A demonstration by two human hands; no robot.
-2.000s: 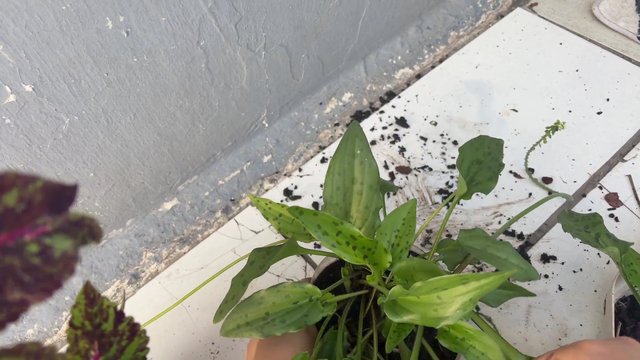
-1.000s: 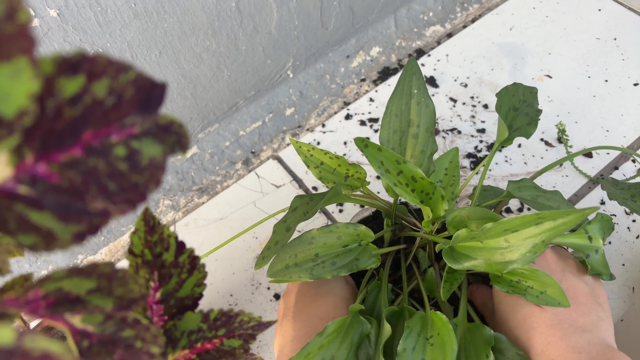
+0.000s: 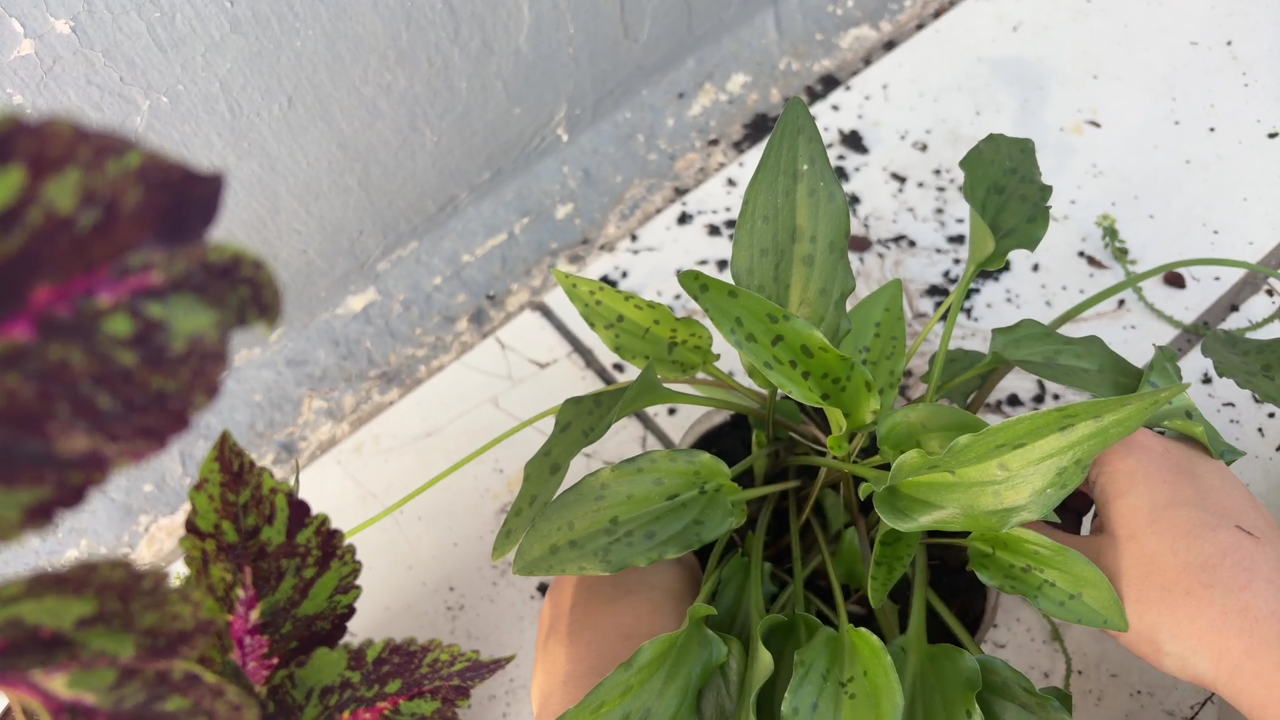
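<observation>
A leafy plant with dark-spotted green leaves [image 3: 640, 510] grows from a round pot [image 3: 990, 610] filled with dark soil [image 3: 960, 580]. At the pot's left side is my left hand [image 3: 615, 635], its fingers hidden beneath the leaves. My right hand [image 3: 1180, 550] reaches in from the right at the pot's rim, under a broad pale-streaked leaf; its fingertips are mostly covered, and a bit of dark soil shows beside them. Whether either hand grips the pot or presses the soil cannot be seen.
Coleus leaves in maroon and green [image 3: 265, 560] fill the left foreground, partly blurred. Behind runs a grey wall [image 3: 400, 130] with peeling paint along its base. Dark soil crumbs [image 3: 853, 141] lie scattered over the white tiles [image 3: 1130, 90]. A thin curled flower stalk [image 3: 1115, 245] extends at the right.
Both hands, barely in view at the bottom edge two seconds ago, now show more at the pot's sides. The view has shifted, with more coleus showing at the left.
</observation>
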